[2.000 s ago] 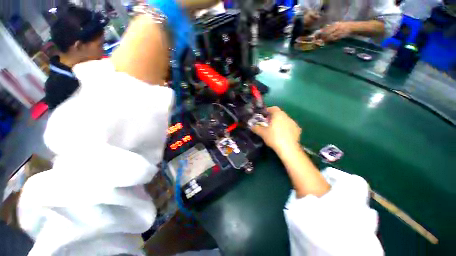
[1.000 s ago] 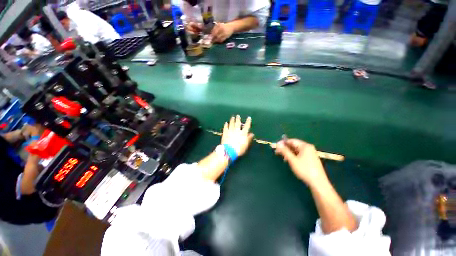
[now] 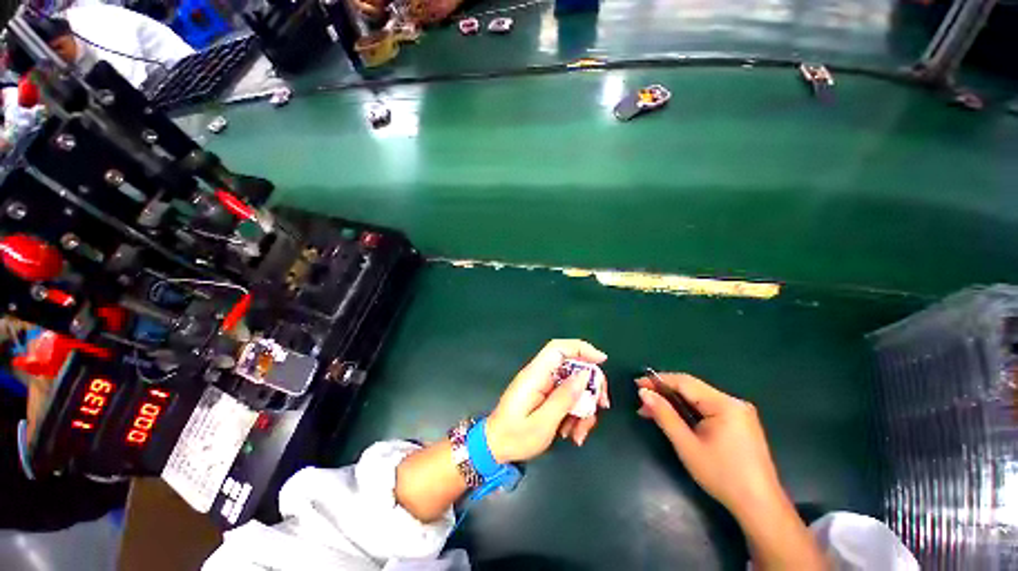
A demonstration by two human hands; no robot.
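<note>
My left hand [image 3: 545,402], with a blue band at the wrist, holds a small white housing with dark parts [image 3: 582,387] between thumb and fingers, above the dark green bench. My right hand [image 3: 709,429] is just to its right, apart from the housing, and holds a thin dark stick-like tool, perhaps tweezers [image 3: 674,398]; its lower part is hidden in the palm. The black fixture [image 3: 335,301] stands at the left. A unit with a dark screen [image 3: 287,369] lies in its nest.
Red readouts [image 3: 145,416] show on the fixture's front. Clear trays [image 3: 949,413] are stacked at right. A worn yellowish strip [image 3: 687,286] edges the green belt [image 3: 536,206]. Several units lie spaced along the belt, one with a dark screen [image 3: 643,103]. Another person's hands [image 3: 430,10] show at the top.
The view has turned from the fixture to the bench. My left hand, spread over the belt edge a second ago, now holds the housing nearer me. My right hand has come down and back.
</note>
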